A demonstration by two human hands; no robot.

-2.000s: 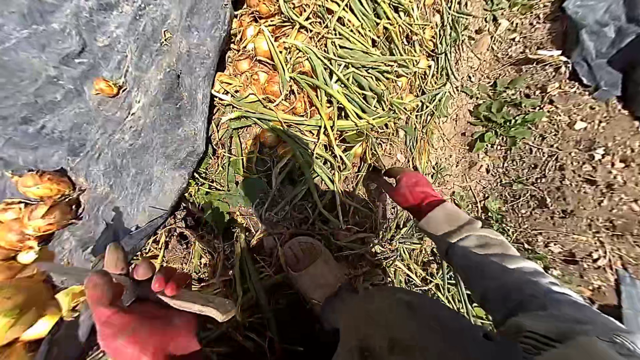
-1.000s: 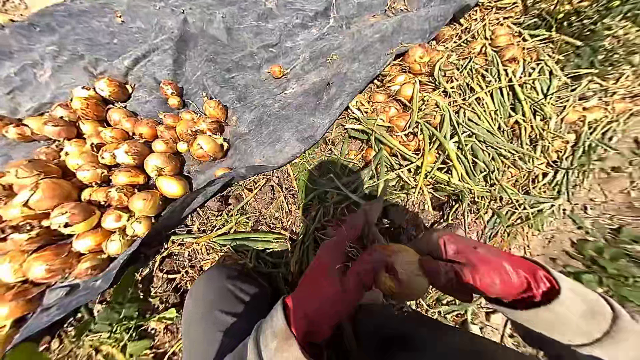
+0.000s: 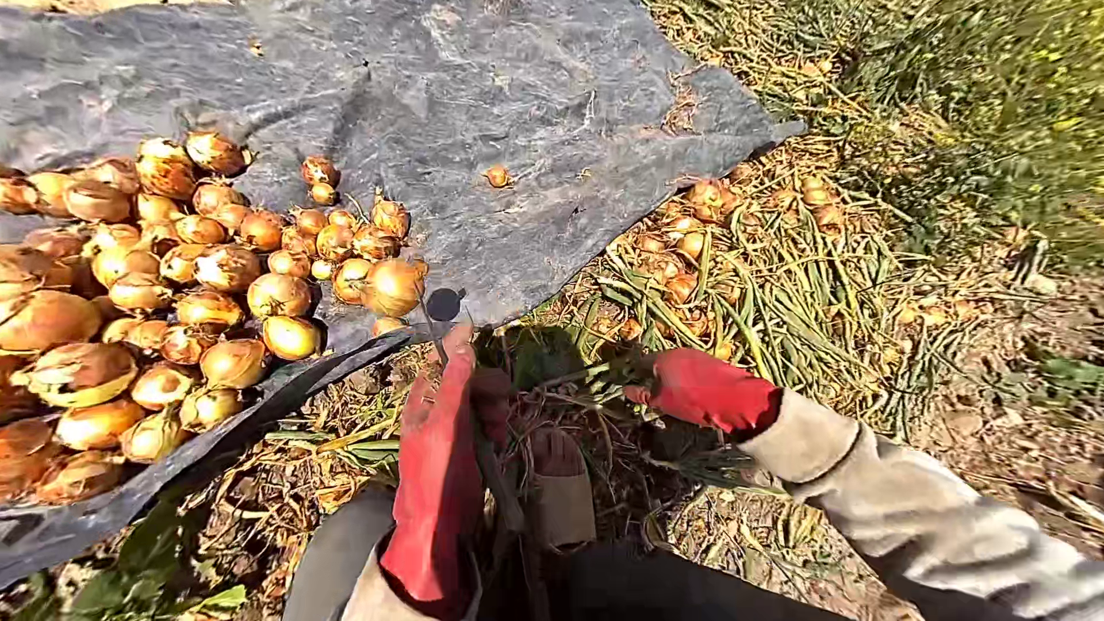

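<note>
My left hand (image 3: 444, 457), in a red glove, is at lower centre, closed around a knife (image 3: 434, 332) whose thin blade shows edge-on past the fingertips. A large onion (image 3: 394, 287) is just beyond them, near the edge of the grey sheet (image 3: 552, 224); a round dark shadow lies beside it. Whether the onion rests on the sheet or is in the air cannot be told. My right hand (image 3: 707, 392), also red-gloved, reaches from the right to dry onion tops (image 3: 604, 379) in the shade. Its fingertips are in shadow, so its grip is unclear.
Many loose onions (image 3: 207, 306) cover the sheet's left part, with one small onion (image 3: 498, 176) apart. Pulled onions with long leaves (image 3: 793, 293) lie along the sheet's right edge. A shoe (image 3: 561, 487) stands between my hands; green weeds (image 3: 1018, 129) grow at upper right.
One second ago my hands were together at an onion; now they are apart, the left farther forward by the sheet and the right at the onion tops. The view has swung left since the first frame.
</note>
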